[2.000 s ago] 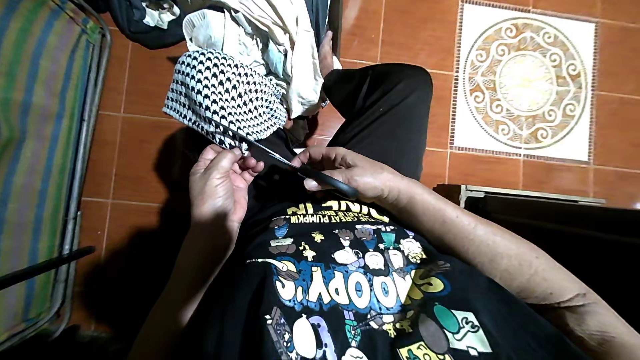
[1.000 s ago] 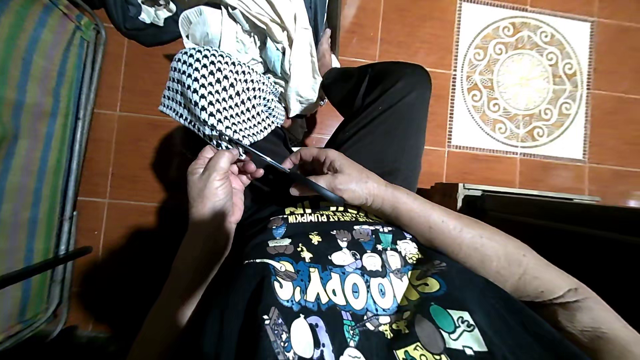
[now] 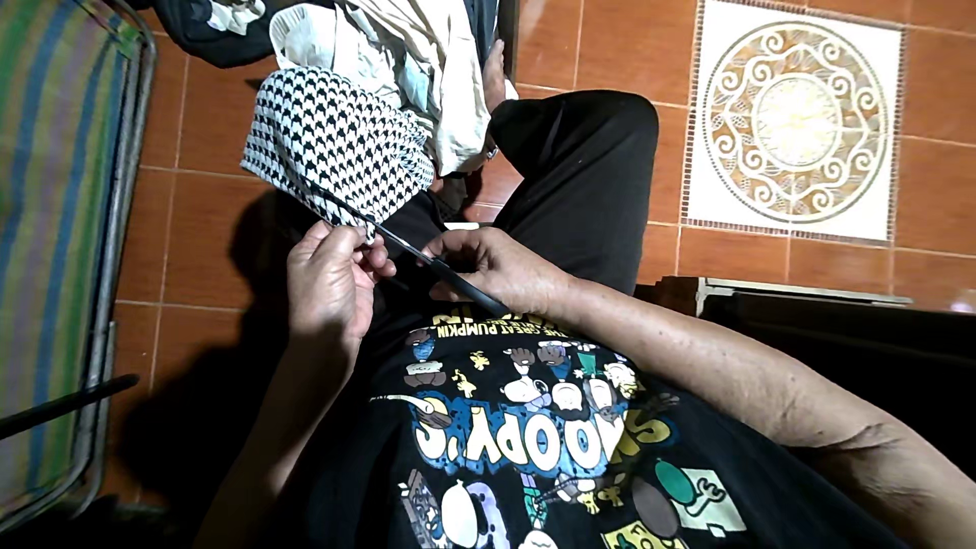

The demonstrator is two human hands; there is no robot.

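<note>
A black-and-white houndstooth cloth [image 3: 335, 141] lies over the lap, and its lower edge is pinched between the thumb and fingers of my left hand [image 3: 332, 278]. My right hand [image 3: 503, 271] is closed around the black handle of a pair of scissors [image 3: 438, 267]. The thin blades point up and left and lie along the cloth's edge, just above my left fingertips. Whether the blades are apart cannot be told. My right fingers partly hide the handle.
White and beige fabric [image 3: 450, 99] is heaped beyond the houndstooth cloth, beside a dark bag [image 3: 210, 30]. A metal-framed striped folding bed [image 3: 61, 229] stands at the left. A dark piece of furniture [image 3: 801, 293] is at the right, below a patterned floor tile [image 3: 797, 122].
The scissor blades have shifted slightly along the cloth's edge. Both hands stay in nearly the same place, the left still pinching the cloth and the right still holding the scissors.
</note>
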